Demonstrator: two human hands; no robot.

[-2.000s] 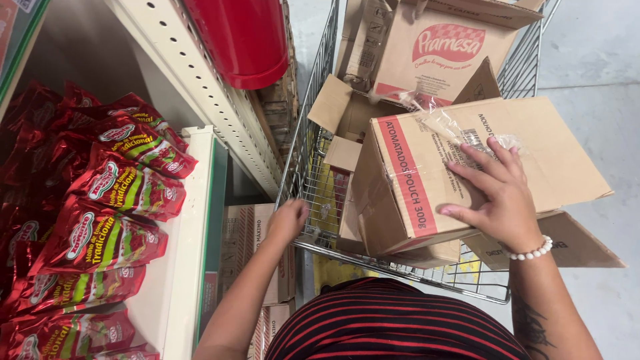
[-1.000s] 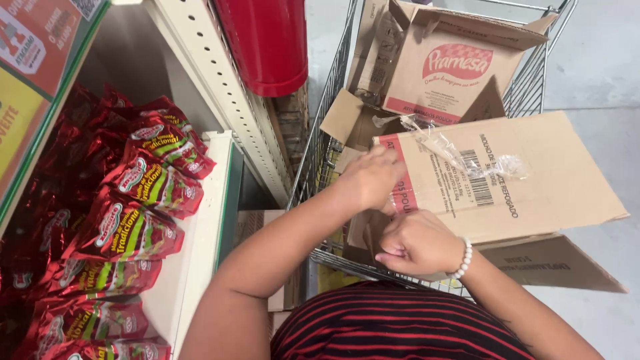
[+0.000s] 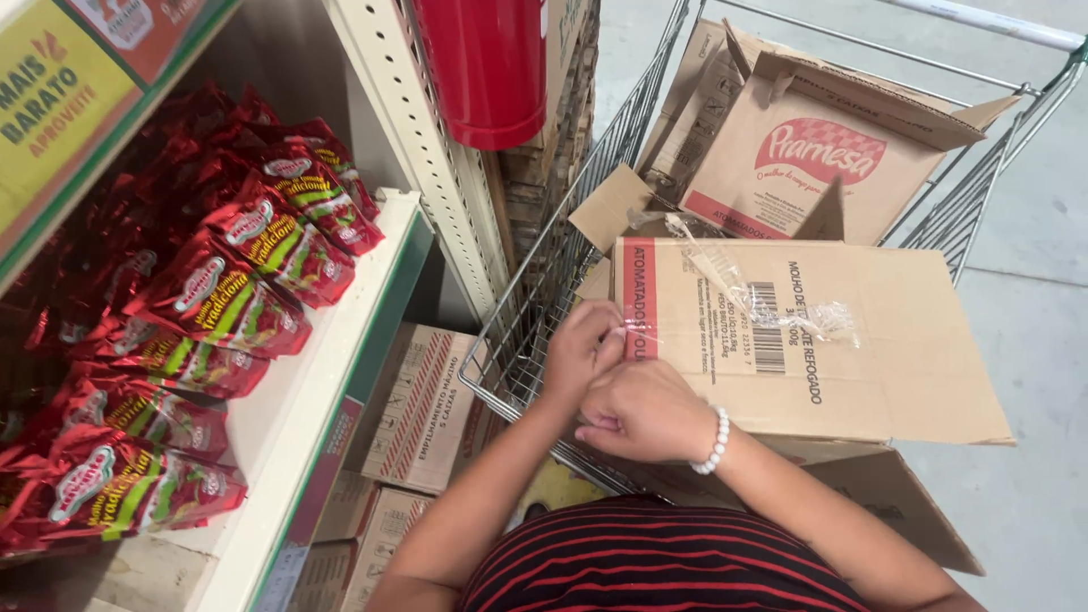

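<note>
A cardboard box (image 3: 901, 340) with loose clear tape and open flaps lies on its side across the wire shopping cart (image 3: 484, 387). At its red-striped edge, my left hand (image 3: 582, 348) is bent, fingers curled against the cardboard; whether they grip it is unclear. Right beside it, my right hand (image 3: 650, 412), a white bead bracelet on the wrist, is curled with its knuckles up by the same edge. Its fingertips are mostly hidden, so its hold cannot be told. Behind, an opened cardboard box (image 3: 739, 178) with a red logo leans in the cart.
On the left, a white shelf (image 3: 340, 340) holds several red tomato sauce pouches (image 3: 225, 297). Closed cartons (image 3: 416, 408) are stacked under it. A perforated metal upright (image 3: 408, 127) and a red bin (image 3: 484, 68) stand between the shelf and the cart.
Two seconds ago my right hand lay on top of the box and my left was at the cart's rim. Both have since come together at the box's striped edge.
</note>
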